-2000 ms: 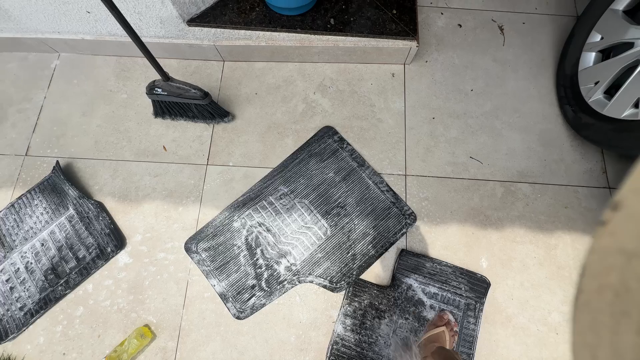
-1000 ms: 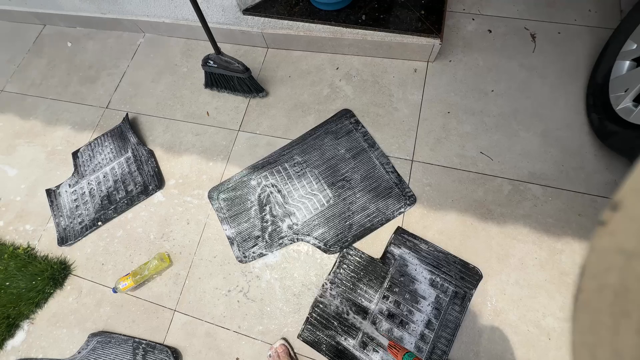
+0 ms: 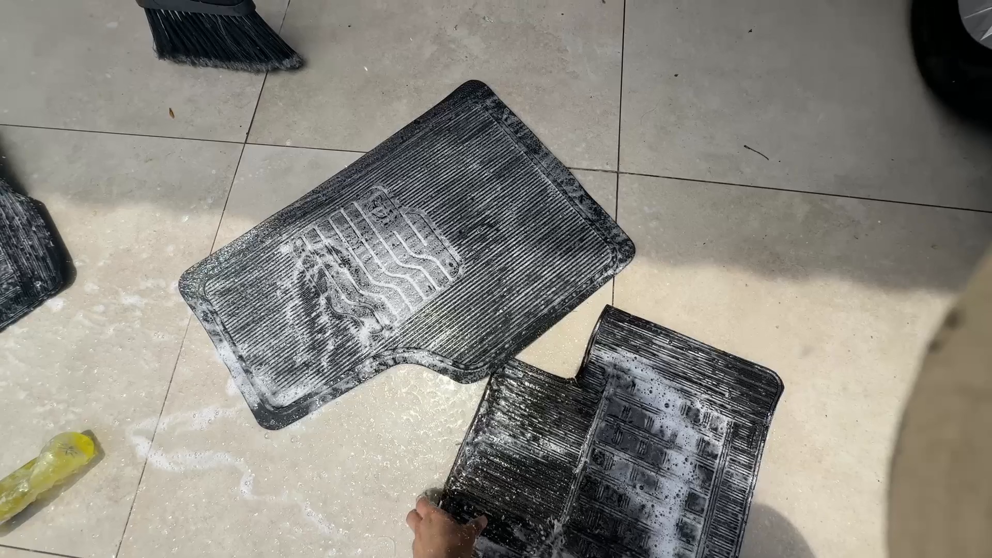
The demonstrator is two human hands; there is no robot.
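Observation:
A black ribbed rubber car mat [image 3: 659, 434], streaked with white suds, lies at the lower right. My left hand [image 3: 446, 528] pinches this mat's left edge near the bottom of the view. Just above it, a larger black rubber car mat [image 3: 496, 232] lies flat at a slant, with foam over its patterned heel area; its lower edge meets the smaller mat. My right hand is out of view.
A yellow plastic bottle [image 3: 48, 473] lies at the lower left. Part of another wet mat [image 3: 27, 252] shows at the left edge. A broom head [image 3: 221, 35] rests on the tiles above; a car tyre [image 3: 942, 70] stands top right. Suds streak the tiles.
My left hand has come into view at the lower mat's edge. The orange-and-green object over that mat a second ago no longer shows. The view has moved closer.

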